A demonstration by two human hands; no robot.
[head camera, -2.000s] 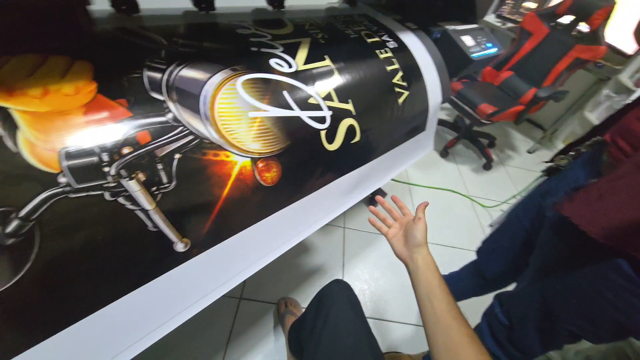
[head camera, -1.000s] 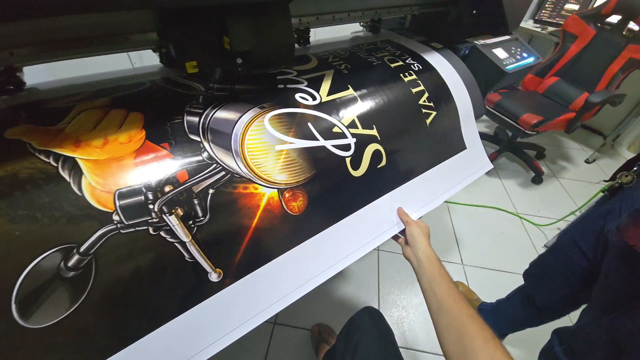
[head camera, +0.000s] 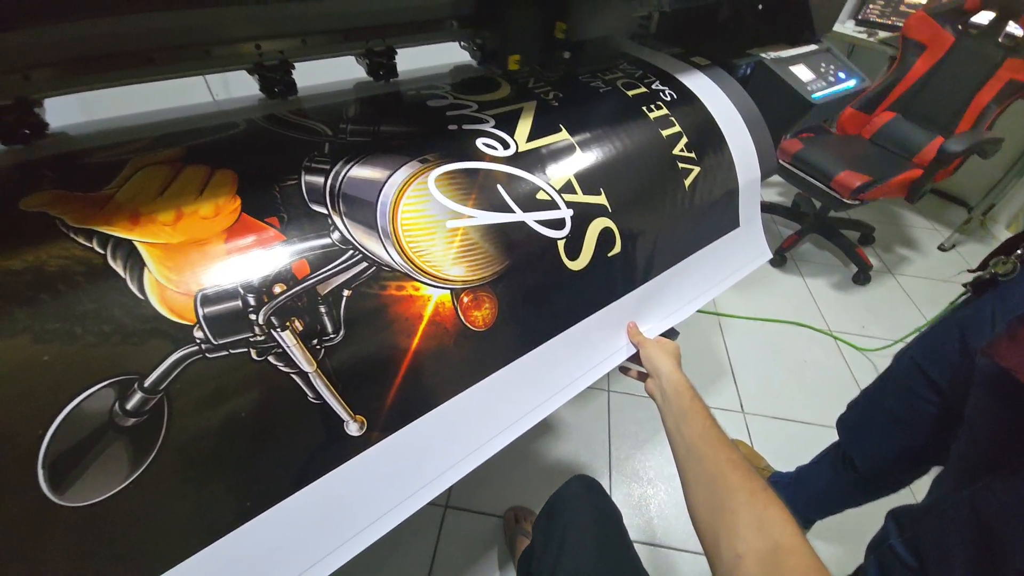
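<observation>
A wide glossy printed sheet (head camera: 264,448) slopes down out of a large-format printer (head camera: 336,32). It bears a motorcycle headlight, a mirror, a gloved hand and lettering on black, with a white margin along its near edge. My right hand (head camera: 656,357) pinches that white margin right of centre, thumb on top and fingers underneath, partly hidden by the sheet. A small dark object shows behind the fingers; what it is I cannot tell. My left hand is out of view.
Black pinch rollers (head camera: 274,78) line the printer. Its control panel (head camera: 812,74) is lit at the upper right, beside a red and black gaming chair (head camera: 868,152). A green cable (head camera: 808,324) crosses the tiled floor. Another person's jeans-clad leg (head camera: 848,432) is at the right.
My right hand was held off the sheet with spread fingers two seconds ago; it moved to the white margin and took hold of it. The view has shifted somewhat.
</observation>
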